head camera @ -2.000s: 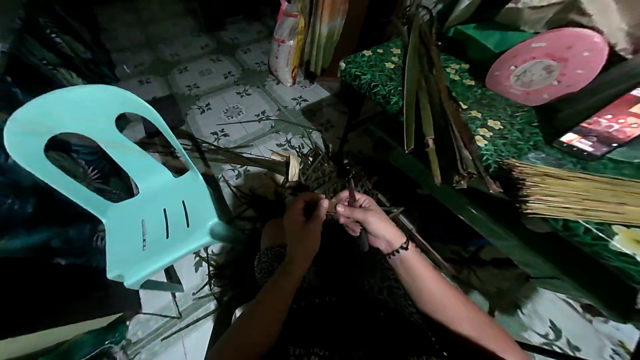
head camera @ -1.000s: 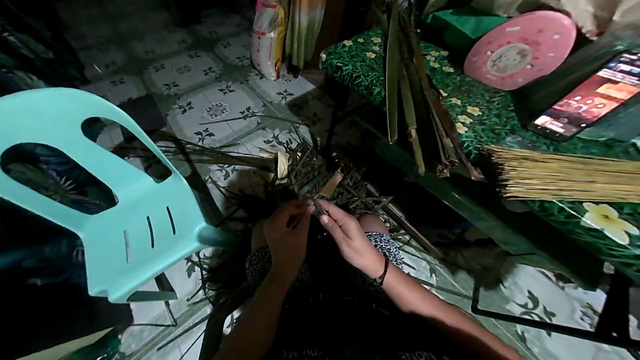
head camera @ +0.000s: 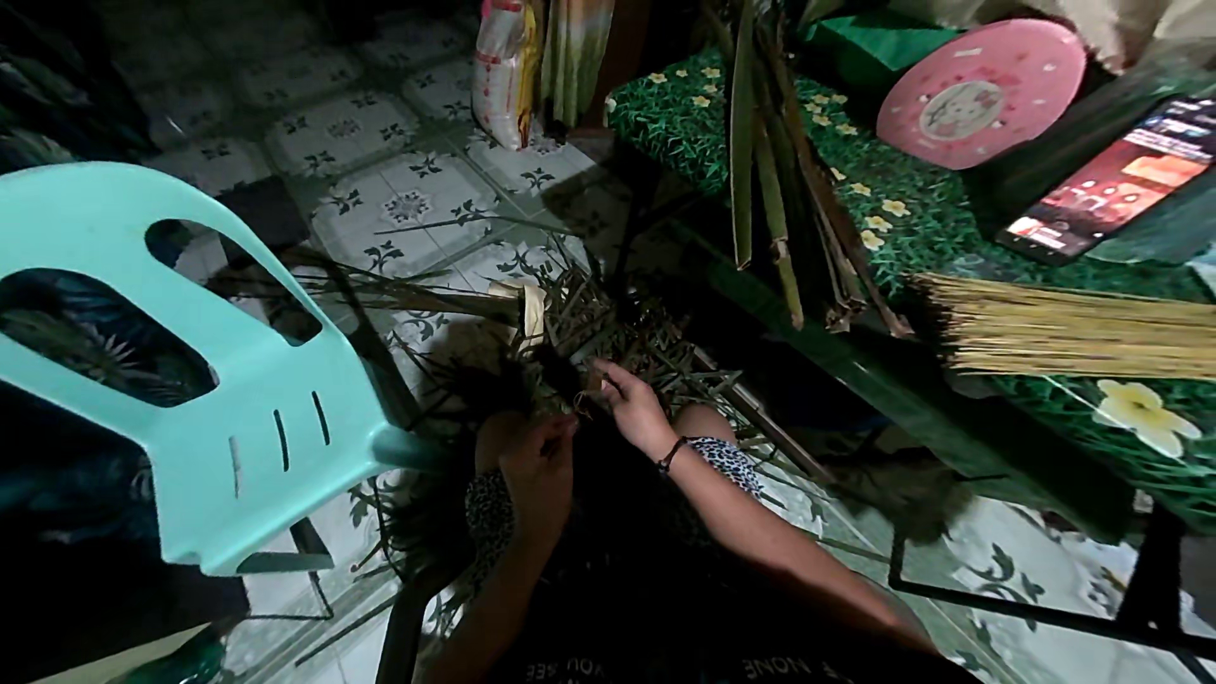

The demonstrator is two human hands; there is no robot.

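My left hand point(head camera: 540, 465) is low over my lap, its fingertips pinched near a thin curled plant strip point(head camera: 583, 408). Just right of it and slightly higher, my right hand point(head camera: 635, 407), with a dark bracelet at the wrist, has its thumb and forefinger close together. The strip lies between the two hands; whether the right fingers grip its other end or something dark is hidden by shadow. Beyond the hands a heap of cut leaf pieces point(head camera: 617, 328) covers the tiles, and a pale-ended stalk point(head camera: 533, 313) lies at its left edge.
A turquoise plastic chair point(head camera: 247, 408) stands at left. On the flower-patterned cover point(head camera: 950, 237) at right are long leaves point(head camera: 774, 180), a bundle of thin sticks point(head camera: 1073, 328), a pink plate point(head camera: 983, 95) and a lit phone point(head camera: 1107, 180). A sack point(head camera: 503, 76) stands behind on the tiled floor.
My hands have come slightly apart since a second ago. The brown piece seen just beyond my fingers then no longer shows there, and a thin curled strip shows between them.
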